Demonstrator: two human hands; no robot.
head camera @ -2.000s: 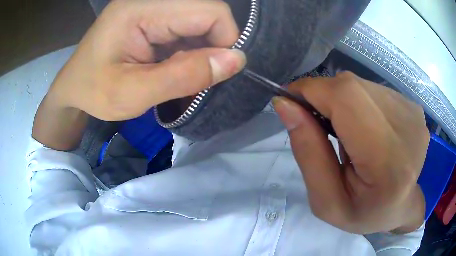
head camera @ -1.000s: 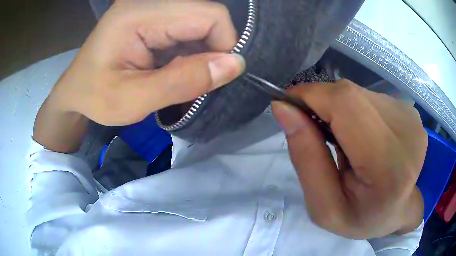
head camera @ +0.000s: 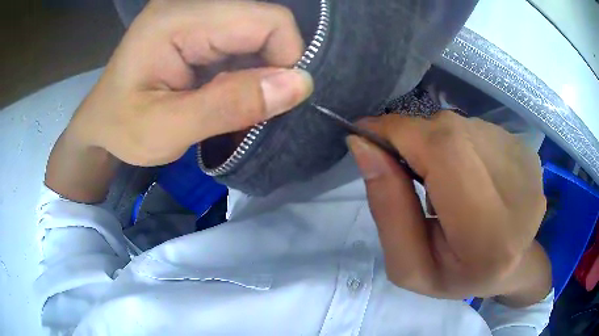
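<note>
A dark grey garment piece point(head camera: 368, 59) hangs curved at the top centre, with a silvery metal zipper point(head camera: 318, 33) along its edge. The zipper bends round below my left hand point(head camera: 203, 85), which pinches the garment at the zipper edge between thumb and fingers. My right hand point(head camera: 453, 197) grips dark thread snips point(head camera: 381, 141) between thumb and forefinger. The snips' thin pointed tip lies at the cloth, just right of and below my left thumb tip. Most of the snips' body is hidden in my right hand.
A white table point(head camera: 26, 157) curves round on the left. A grey measuring tape point(head camera: 519, 85) runs along the table edge at upper right. Blue bins show at right point(head camera: 565, 216) and behind the garment at left point(head camera: 187, 180). A red thing point(head camera: 589, 266) is at the right rim.
Both hands have shifted slightly left, and the zipper and garment moved with them. The snips' tip has moved slightly left and down and stays near my left thumb.
</note>
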